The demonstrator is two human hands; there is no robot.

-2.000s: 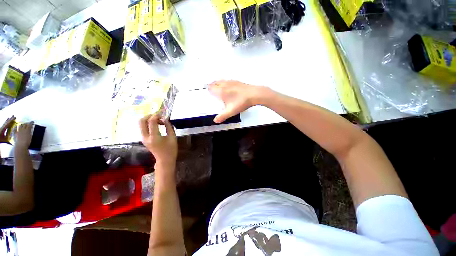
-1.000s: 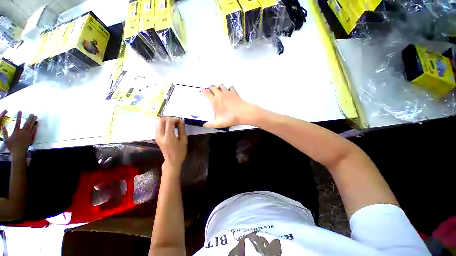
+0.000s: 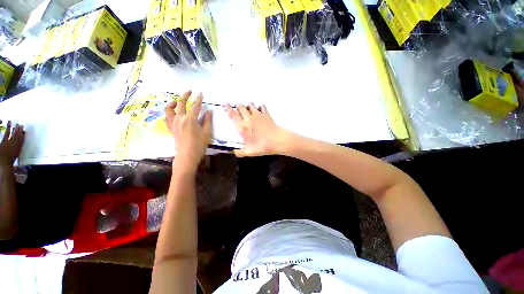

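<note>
A flat yellow printed sleeve (image 3: pixel 145 110) lies on the white table left of an open box (image 3: pixel 223 127) with a white inside and a dark front edge. My left hand (image 3: pixel 189 129) lies over the place where sleeve and box meet, fingers pointing away and slightly apart. It presses on the sleeve's right end and hides the join. My right hand (image 3: pixel 257 131) grips the right end of the box, fingers over its top and thumb at the front edge. The box top looks washed out, so its contents cannot be told.
Wrapped yellow and black boxes (image 3: pixel 178 28) stand in rows at the back. Black cables (image 3: pixel 340 20) lie beside one row. A yellow strip (image 3: pixel 388 86) crosses the table. Another box (image 3: pixel 488 86) lies on clear film at right. Another person's hand (image 3: pixel 10 143) is at the far left. A red stool (image 3: pixel 109 221) is below.
My left hand has moved from the box's front left edge up onto its top and the sleeve. My right hand has moved slightly left with the box. The other person's hand has moved left.
</note>
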